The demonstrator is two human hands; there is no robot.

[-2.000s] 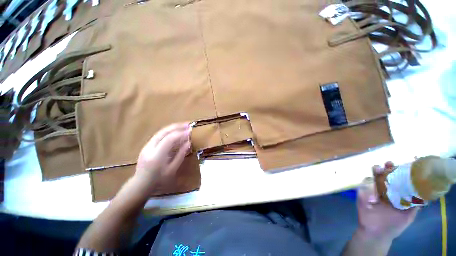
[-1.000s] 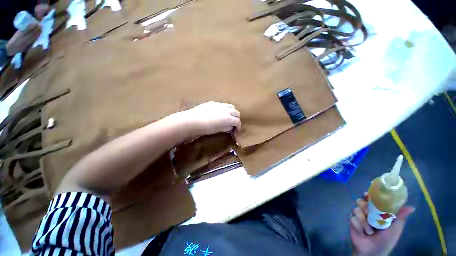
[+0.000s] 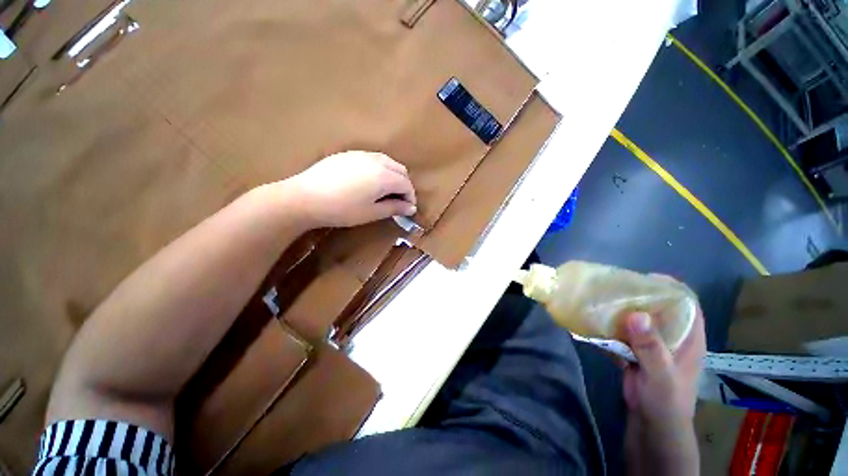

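Brown bag body panels (image 3: 223,102) lie stacked on a white table. My left hand (image 3: 358,191) is at the right corner of the rectangular bottom notch (image 3: 325,296), its fingertips closed on the upper panel's edge beside a small white corner piece (image 3: 407,224). More pale corner pieces show at the notch's other corners. My right hand (image 3: 662,358) holds the glue squeeze bottle (image 3: 618,299) past the table's front edge, tilted sideways, its nozzle pointing left toward the table edge. A black label (image 3: 470,111) lies on the panel to the right of the notch.
The white table's rounded edge (image 3: 446,358) runs diagonally. Beyond it are a grey floor with yellow lines (image 3: 688,199), a blue item (image 3: 563,214), metal racks (image 3: 772,42) at upper right and a cardboard box (image 3: 790,311) at right. Another slot (image 3: 98,37) shows at upper left.
The view has turned, so the panels appear more diagonal. The bottle has gone from upright to sideways and moved nearer the table edge. The white corner piece now shows under my left fingertips.
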